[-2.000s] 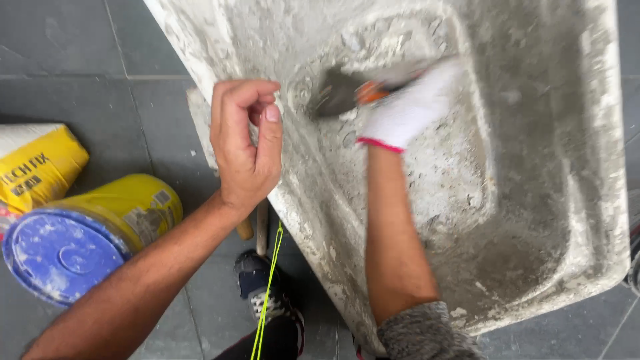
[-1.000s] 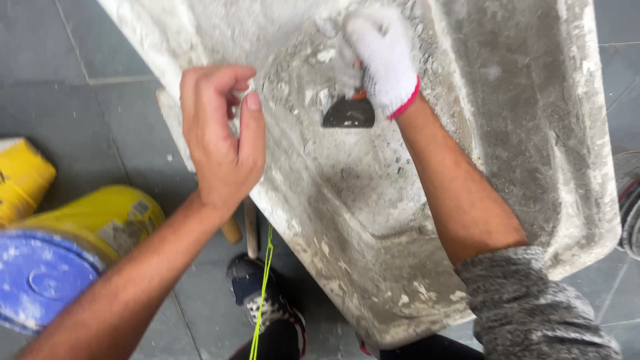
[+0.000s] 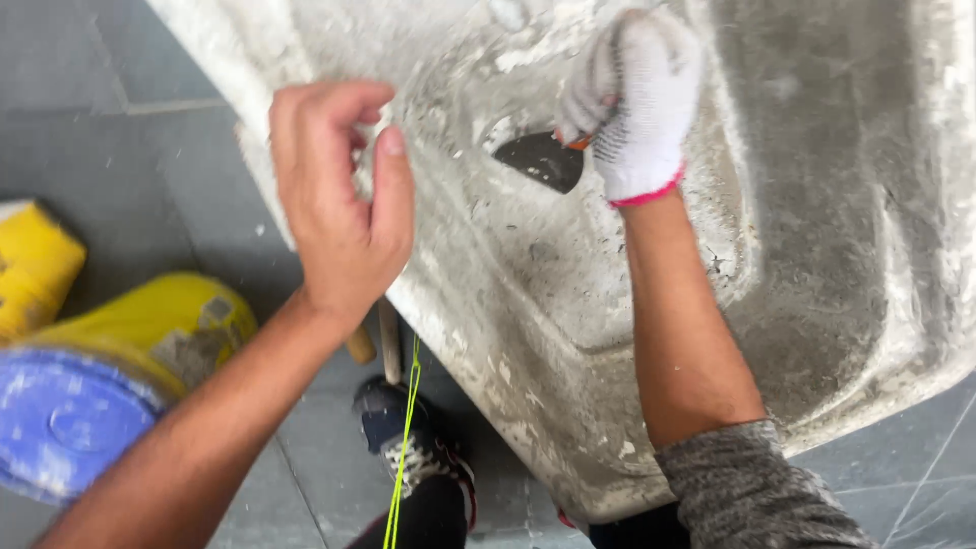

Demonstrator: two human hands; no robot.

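My right hand (image 3: pixel 648 99), in a white knit glove with a pink cuff, grips a putty knife or scraper (image 3: pixel 543 160) by its orange handle. The dark blade lies against the recessed floor of a large mould-like basin (image 3: pixel 564 252), whose grey-white surface is crusted and stained. Most of the handle is hidden under the glove. Bare and empty, my left hand (image 3: pixel 343 183) hovers over the basin's left edge with its fingers curled and the thumb apart.
On the grey tiled floor at left lie a yellow bucket with a blue lid (image 3: pixel 72 427) and a yellow bag (image 3: pixel 34 267). Two wooden handles (image 3: pixel 390 343) stick out below the basin's edge, near a shoe (image 3: pixel 412 442). A bright yellow-green cord (image 3: pixel 404 457) hangs in front.
The scraper and my gloved right hand were blurred with the blade farther left two seconds ago; the hand has since turned, its blade now on the recess floor. My left hand stays raised and empty.
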